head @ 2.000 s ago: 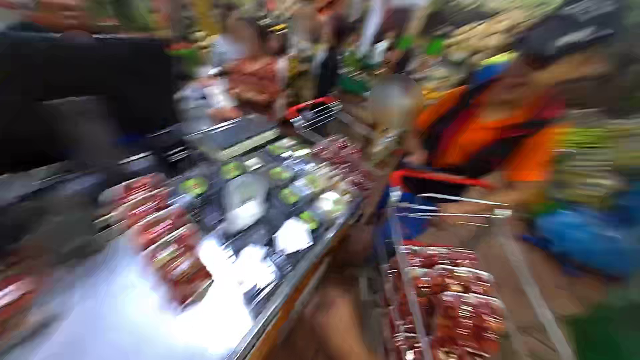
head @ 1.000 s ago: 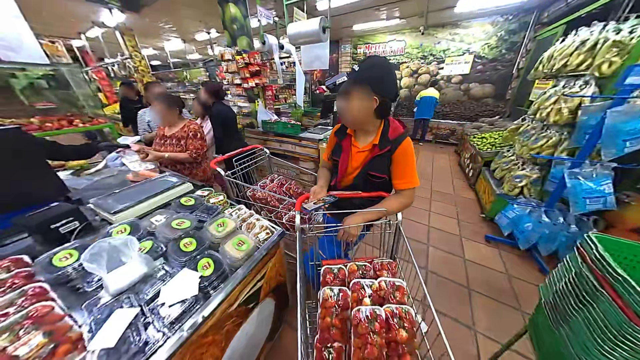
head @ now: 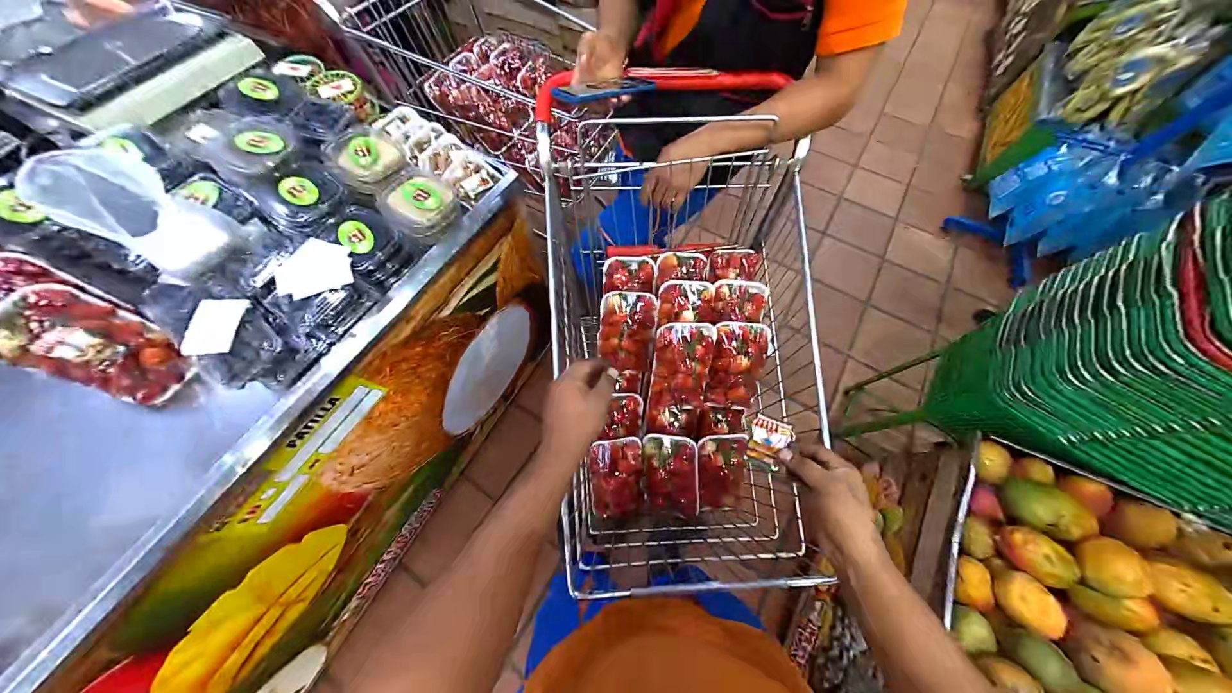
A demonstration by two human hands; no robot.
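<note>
A metal shopping cart (head: 813, 318) holds several clear-wrapped packs of red strawberries (head: 683, 361) in rows and stacks. My left hand (head: 577, 404) is over the cart's left side, beside the packs, with thumb and fingertips close together at a small pale thing too small to name. At the cart's right side, my right hand (head: 833, 491) pinches a small printed sticker or card (head: 769, 441) beside the near packs. The cart's red handle (head: 712, 81) is at the far end, in front of a co-worker.
A co-worker's hands (head: 674, 178) are near the handle, one with a phone (head: 604, 90). Left is a metal-edged counter (head: 385, 313) with plastic tubs (head: 298, 192). A second cart (head: 385, 38) stands behind. Right are stacked green baskets (head: 1078, 356) and a crate of mangoes (head: 1044, 558).
My hands and forearms, absent from the earlier frames, now reach over the cart, the right with a printed piece. The view has tilted down toward the cart.
</note>
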